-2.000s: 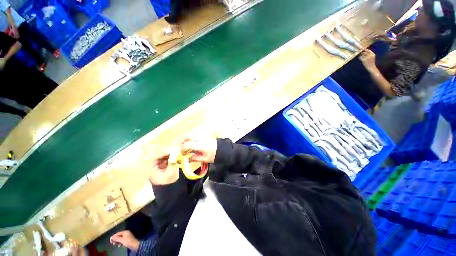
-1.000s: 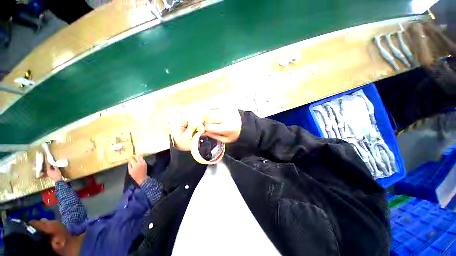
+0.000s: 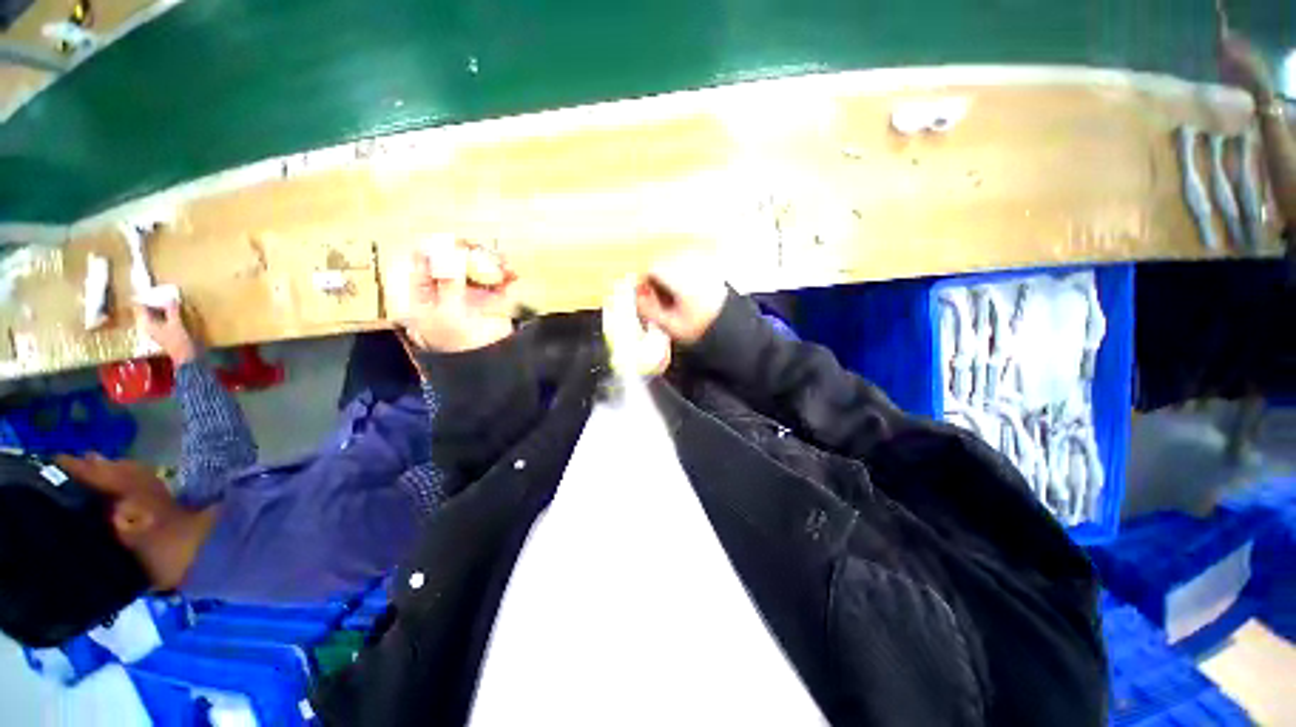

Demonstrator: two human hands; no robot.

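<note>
My right hand [image 3: 688,296] is in front of my chest at the bench edge, closed on the tape roll [image 3: 633,341]. The roll is seen nearly edge-on, pale yellow to white in the glare. My left hand [image 3: 462,296] is apart from it to the left, over the bench edge, with its fingers bent. Glare washes out the fingers, so whether it holds a piece of tape cannot be told.
The cardboard-covered bench [image 3: 597,185] runs along the green conveyor belt [image 3: 597,50]. A blue crate [image 3: 1113,384] of pale parts stands at right. Slim parts [image 3: 1225,185] lie far right. A cardboard pad [image 3: 341,288] lies left. A person [image 3: 306,511] works at left.
My hands were together at the tape roll. Now my left hand has moved away left over the bench, and the roll stays with my right hand. The view has turned, showing more of the person at left.
</note>
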